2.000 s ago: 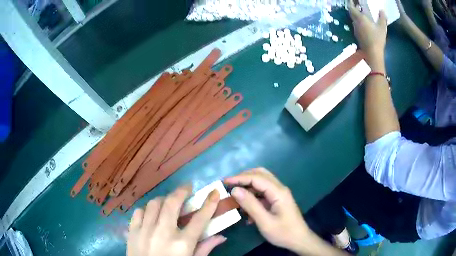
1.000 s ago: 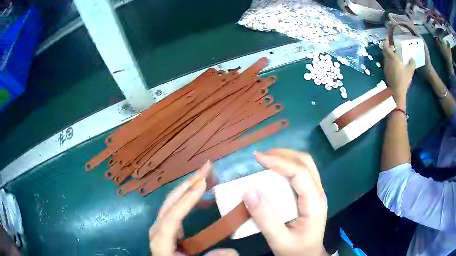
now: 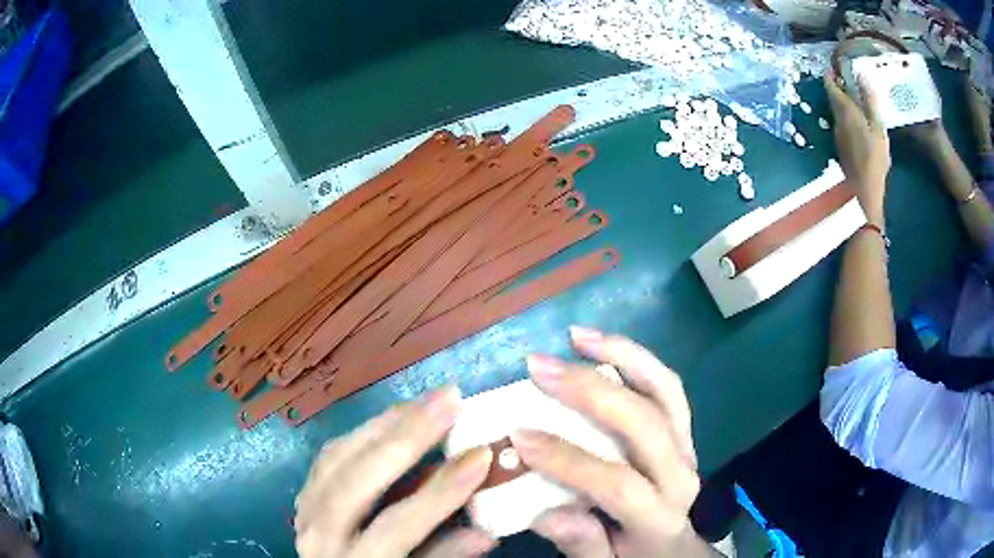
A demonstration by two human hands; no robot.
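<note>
A cream-white housing point(image 3: 534, 414) is between my hands at the bottom centre. A brown strap point(image 3: 504, 469) lies against its near face, with a white round cap point(image 3: 509, 459) at the strap's end. My left hand point(image 3: 398, 480) holds the strap and the housing's left side, thumb or finger beside the cap. My right hand point(image 3: 621, 436) grips the housing from the right, a fingertip beside the cap. Much of the strap and the housing's underside are hidden by my fingers.
A pile of brown straps point(image 3: 403, 262) lies behind my hands. Loose white caps point(image 3: 703, 140) and a clear bag of caps point(image 3: 654, 44) are at the back right. A strapped housing point(image 3: 779, 251) lies right, beside a coworker's arm point(image 3: 861, 294). A metal post point(image 3: 218, 98) stands back left.
The housing has turned so the capped strap end shows. My left hand has moved in to the housing's near face. The coworker's held housing now shows its dotted face.
</note>
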